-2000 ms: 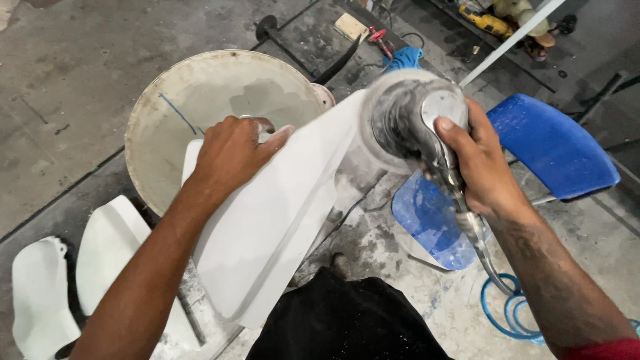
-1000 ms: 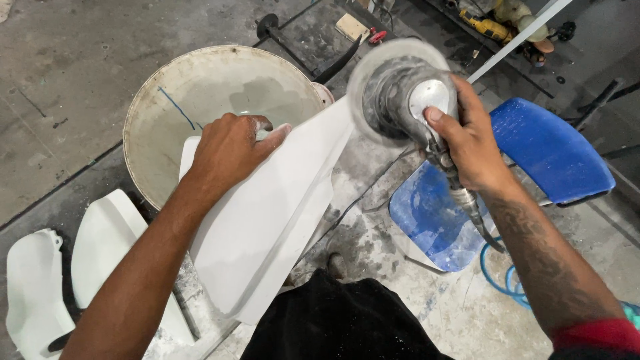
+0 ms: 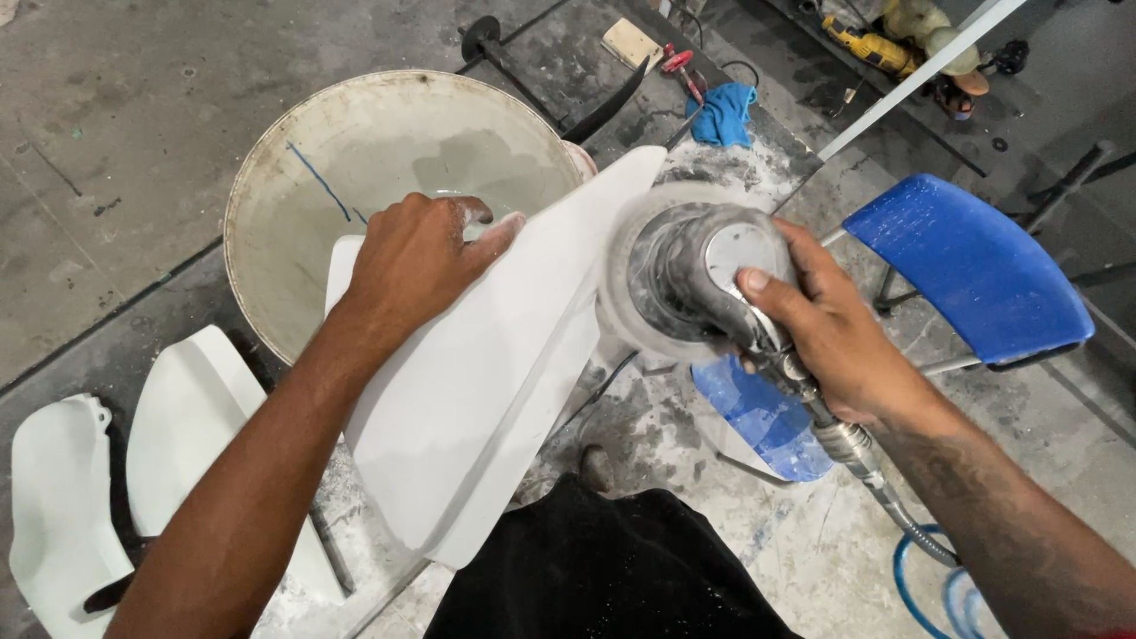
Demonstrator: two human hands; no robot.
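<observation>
A white moulded panel (image 3: pixel 497 382) lies slanted in front of me, its narrow tip up and to the right. My left hand (image 3: pixel 426 253) grips its upper left edge, thumb on the face; part of the fingers is hidden behind it. My right hand (image 3: pixel 825 319) is wrapped around a pneumatic orbital sander (image 3: pixel 728 266), with a metal hose fitting hanging below. The sander's round pad looks blurred and sits at the panel's right edge near the tip; whether it touches cannot be told.
Behind the panel stands a large round tub (image 3: pixel 266 151) with cloudy liquid. Two pale panels (image 3: pixel 62 506) (image 3: pixel 191 399) lie at lower left. A blue chair (image 3: pixel 976 266) is at right, a blue cloth (image 3: pixel 723 115) and a red-handled tool (image 3: pixel 679 62) beyond, a yellow power tool (image 3: pixel 870 44) at upper right.
The sander in my right hand has moved from above the panel's tip down along its right edge. My left hand keeps its hold on the panel.
</observation>
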